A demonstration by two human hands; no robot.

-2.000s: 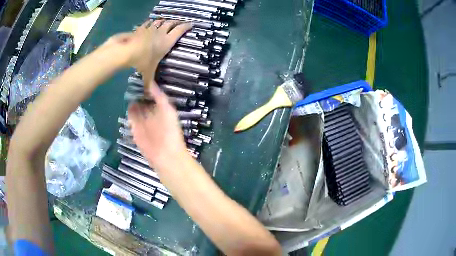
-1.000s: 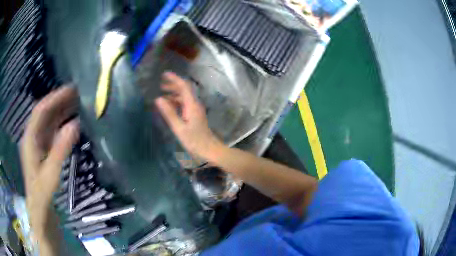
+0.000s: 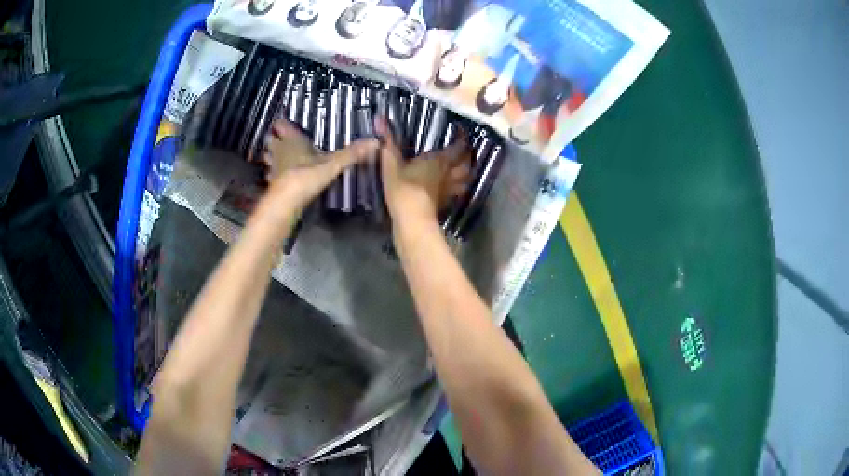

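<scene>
A blue-rimmed basket [image 3: 137,200] lined with newspaper lies in front of me. Dark, shiny steel tubes [image 3: 244,104] lie side by side in a row across its far part. My left hand [image 3: 305,169] is over the middle of the row, its fingers and thumb around a bunch of tubes. My right hand [image 3: 419,178] grips tubes just to its right. The two thumbs nearly meet. The fingertips are partly hidden and slightly blurred.
A printed newspaper sheet [image 3: 549,56] overhangs the far rim. A yellow brush handle [image 3: 61,418] shows on the bench at lower left. A smaller blue basket [image 3: 614,442] stands at lower right, by a yellow floor line [image 3: 607,302].
The view has swung from the bench with its rows of tubes to the lined basket. Both hands have moved from the bench area onto the tubes in the basket.
</scene>
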